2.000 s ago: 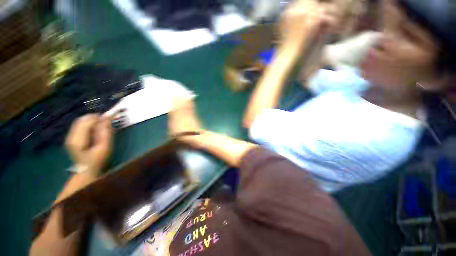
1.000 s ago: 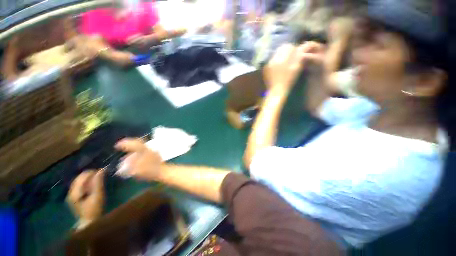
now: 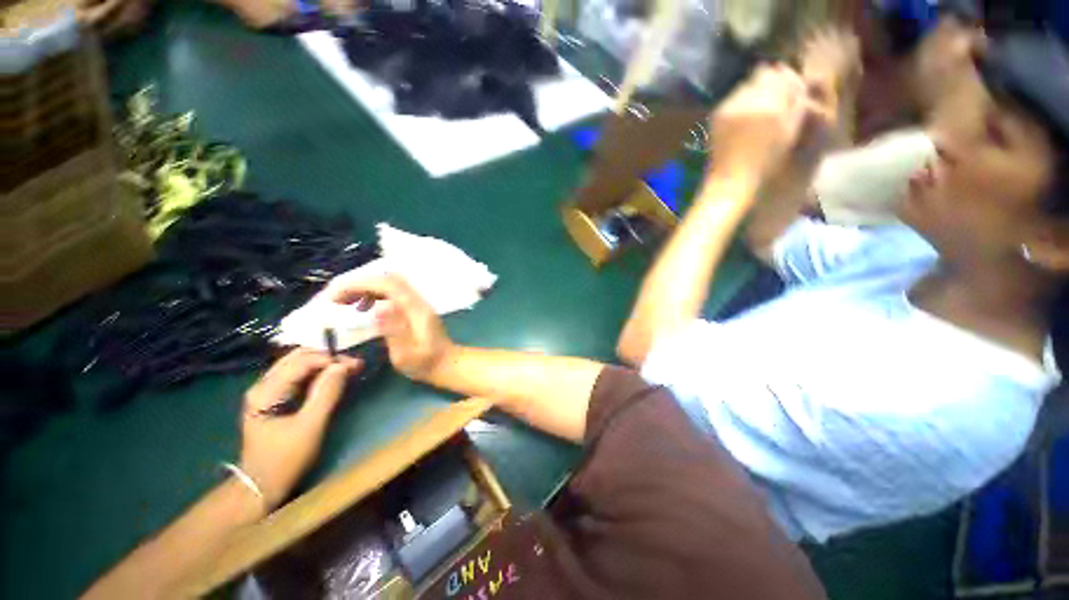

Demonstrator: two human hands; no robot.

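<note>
My left hand is closed around a dark thin item, likely a black cable, with a short dark end standing up from the fingers. My right hand is just right of it, fingers apart, over the edge of the white cloth; I see nothing held in it. A tangled pile of black cables with shiny tips lies beyond my left hand. An open brown mailer box is close below my hands, its lid raised. Inside it are a grey adapter-like block and shiny clear plastic.
A partitioned carton stands at left beside yellowish twist ties. Black parts lie on a white sheet across the table. A person in light blue sits at right, with another open box in front.
The view has shifted and become sharper. My right hand has moved back from the cable pile beside my left hand. A dark end now shows above my left fingers, and the box contents are clearer.
</note>
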